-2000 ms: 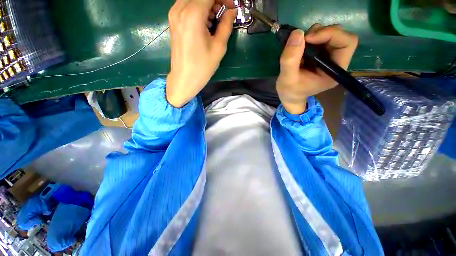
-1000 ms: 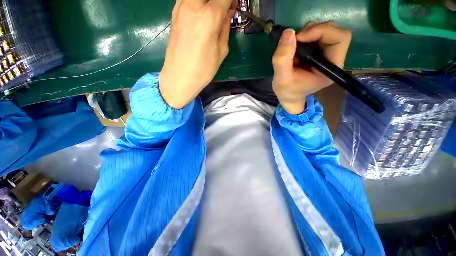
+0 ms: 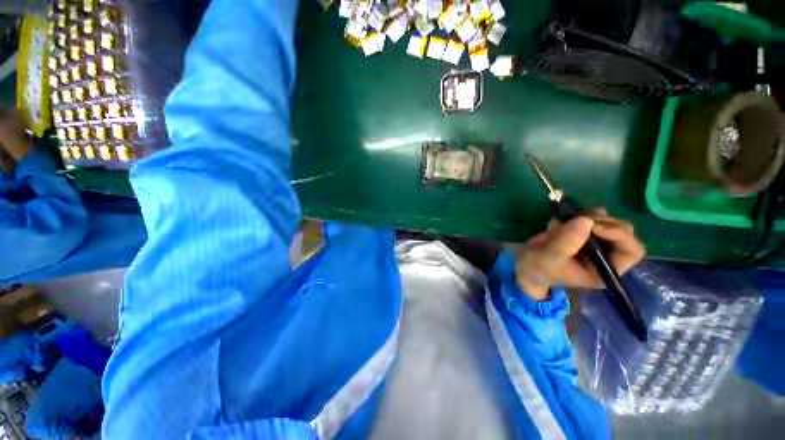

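My right hand holds the soldering iron by its black handle, its metal tip pointing up and left over the green bench. My left hand is out of the picture; the left sleeve reaches up past the top edge. The soldering jig, a dark block with a pale recess, lies on the bench left of the iron tip. A small watch case with a pale inside lies just beyond the jig, apart from it. A short piece of solder wire shows beside the left sleeve.
A loose pile of small batteries lies beyond the watch case. Blister trays stand at the left and, wrapped, below the bench edge at the right. A green basket holds a round brownish cup. A black ribbed object lies nearby. Another person's sleeve is at left.
The view has shifted forward over the bench. My left hand has left the jig area and gone out past the top edge. The watch case lies free beyond the jig. The iron has moved back from the jig.
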